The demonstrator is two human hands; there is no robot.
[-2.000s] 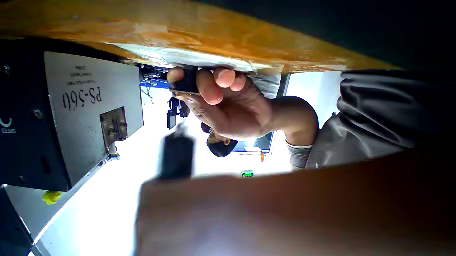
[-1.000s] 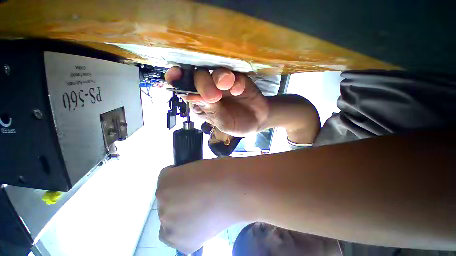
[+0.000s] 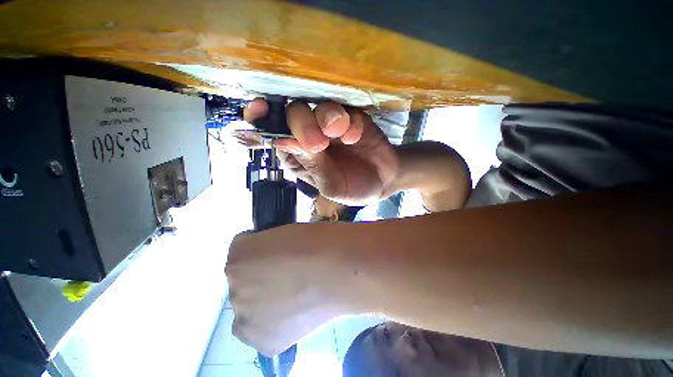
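The picture is upside down. My left hand (image 3: 339, 160) pinches a small black part (image 3: 275, 118) between its fingertips, close against the bench top (image 3: 325, 44). A thin plate-like edge (image 3: 258, 135) shows on the driver side of the part. My right hand (image 3: 284, 287) is a fist around a black ribbed electric screwdriver (image 3: 274, 204). Its thin metal shaft (image 3: 271, 156) points at the held part and reaches the plate edge. Whether the tip touches a screw is too small to tell.
A large box marked PS-560 (image 3: 118, 154) stands at picture left, with a metal bracket (image 3: 169, 187) in its face. Dark jointed equipment shows behind the shaft. Another person's head is partly visible behind the driver. A yellow object (image 3: 76, 290) lies below the box.
My right hand and the driver, blurred and away from the part two seconds ago, are now lined up with it. Since one second ago the driver has moved slightly closer. My left hand has hardly moved.
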